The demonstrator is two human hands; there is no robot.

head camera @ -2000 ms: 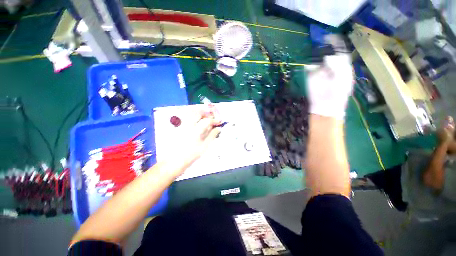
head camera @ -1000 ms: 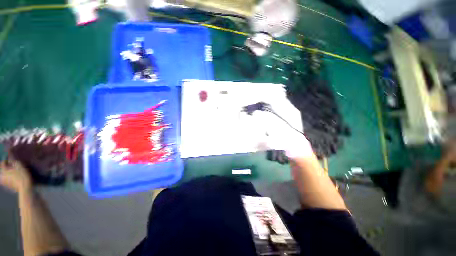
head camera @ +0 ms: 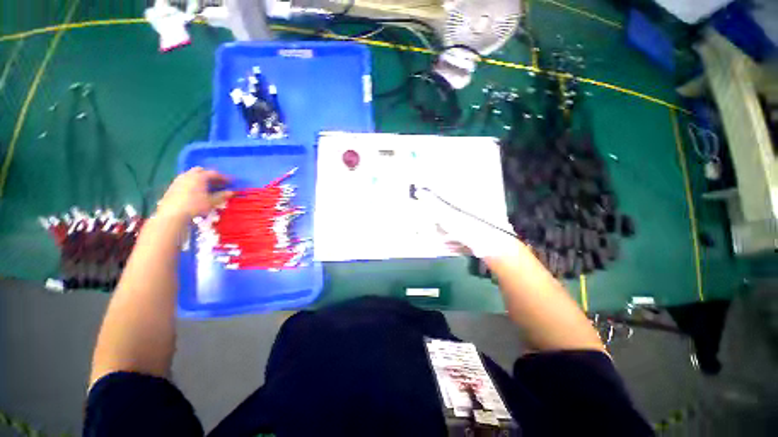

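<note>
My bare left hand (head camera: 194, 195) is over the left part of the lower blue tray (head camera: 192, 294). Its fingers are apart at the upper left end of the red lead wires (head camera: 252, 229), with none clearly held. My white-gloved right hand (head camera: 473, 232) is over the right part of the white fixture box (head camera: 362, 226); its outline blends into the box. A small black piece (head camera: 415, 191) with a thin black cable shows at its fingertips, and the cable runs back over the hand to the right. The hand appears closed on this piece; the exact grip is unclear.
Black lead wires (head camera: 261, 111) lie in the upper blue tray (head camera: 337, 64). A heap of black cabled modules (head camera: 567, 205) is right of the box. Modules with red and white leads (head camera: 94, 247) line the far left. A fan (head camera: 482, 21) stands behind.
My left hand has moved from the far-left row of modules to the red leads. My right hand stays over the box, and the black piece has shifted slightly left and down on it.
</note>
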